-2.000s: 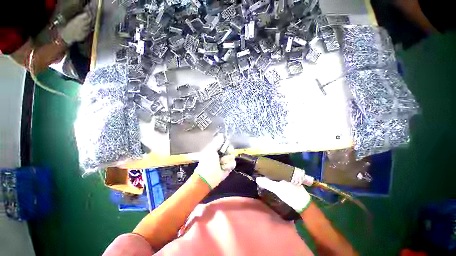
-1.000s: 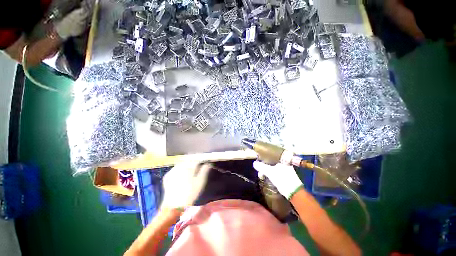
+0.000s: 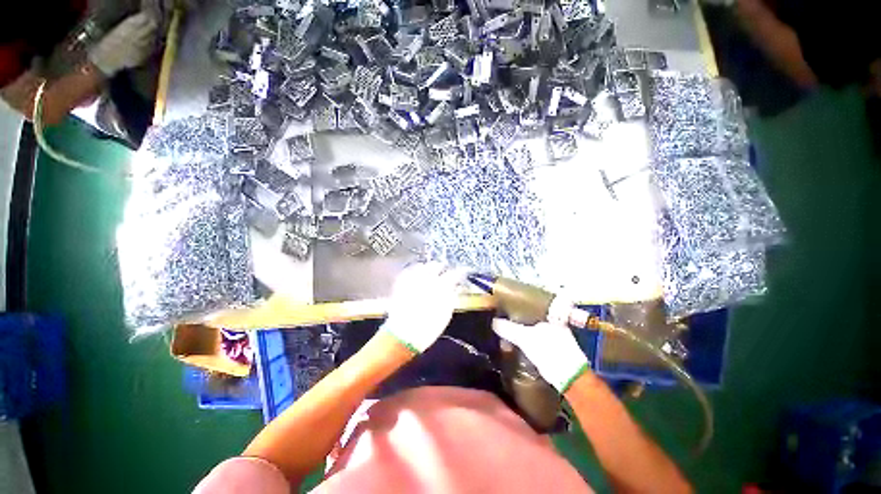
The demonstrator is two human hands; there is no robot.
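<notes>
My left hand (image 3: pixel 422 305), in a white glove, is at the table's near edge beside the loose pins, just left of the tool's nose; its fingers are bright and blurred, so I cannot tell whether it holds anything. My right hand (image 3: pixel 545 349), also gloved, is shut on the olive-grey air rivet gun (image 3: pixel 522 300), whose dark nose points left toward my left hand. Loose silver-blue pins (image 3: pixel 483 220) lie in a pile at the near centre of the table. Metal brackets (image 3: pixel 382 239) lie loose left of the pins, with a big heap behind them.
Bulging bags of silver pins lie at the left (image 3: pixel 184 227) and right (image 3: pixel 715 193) table edges. An air hose (image 3: pixel 681 371) curves from the tool. Blue crates (image 3: pixel 710 352) and a small cardboard box (image 3: pixel 201 349) are below the edge. A co-worker's gloved hand (image 3: pixel 126 43) is at upper left.
My left hand went from the table edge down over the lap, then back up to the pins. The tool has swung up to the table edge, its nose pointing left.
</notes>
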